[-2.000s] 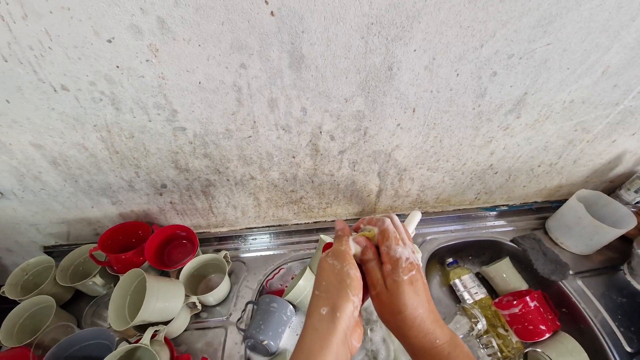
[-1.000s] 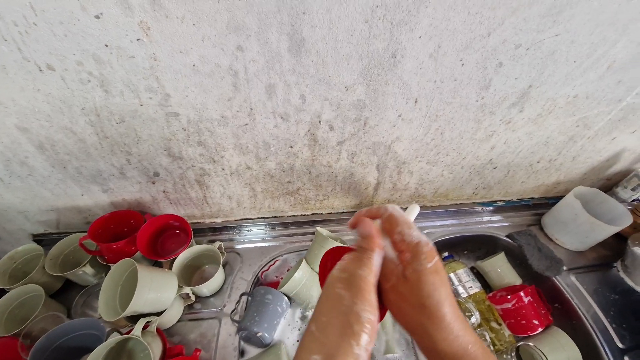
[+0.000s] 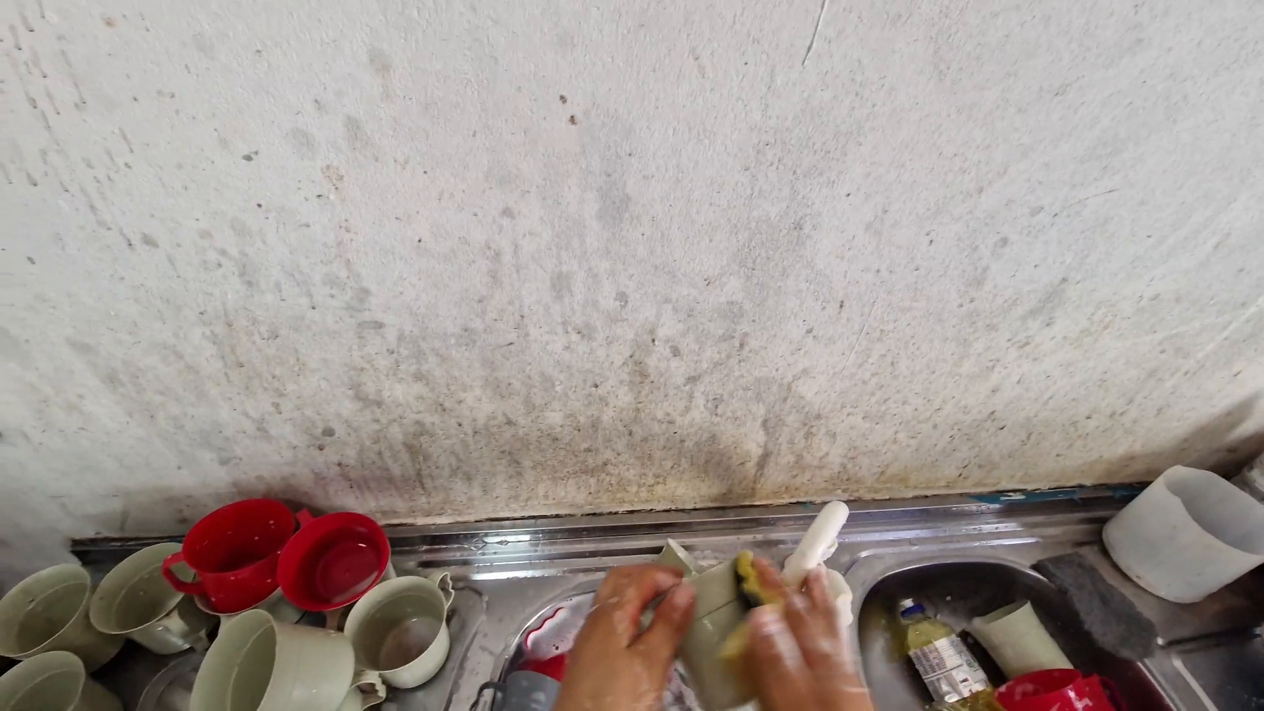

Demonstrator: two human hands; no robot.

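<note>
Over the left sink basin, my left hand (image 3: 637, 637) grips a pale green plastic cup (image 3: 713, 627) from its left side. My right hand (image 3: 805, 642), blurred, presses a yellow sponge (image 3: 748, 583) with a dark side against the cup's right side. Just behind my right hand rises a white faucet (image 3: 818, 538). Below and left of my left hand, a grey cup (image 3: 528, 691) and something red lie in the left basin. Part of another pale green piece shows behind my left fingers.
Pale green cups (image 3: 400, 632) and red cups (image 3: 237, 553) crowd the left drainboard. The right basin (image 3: 889, 592) holds a bottle of yellow liquid (image 3: 938, 652), a pale green cup and a red cup (image 3: 1057, 691). A dark grey cloth (image 3: 1096, 602) and a white plastic container (image 3: 1185, 538) are at right.
The red cup that was between my hands is no longer in them; a pale green cup is there instead. My hands have moved apart, and the sponge shows against the cup.
</note>
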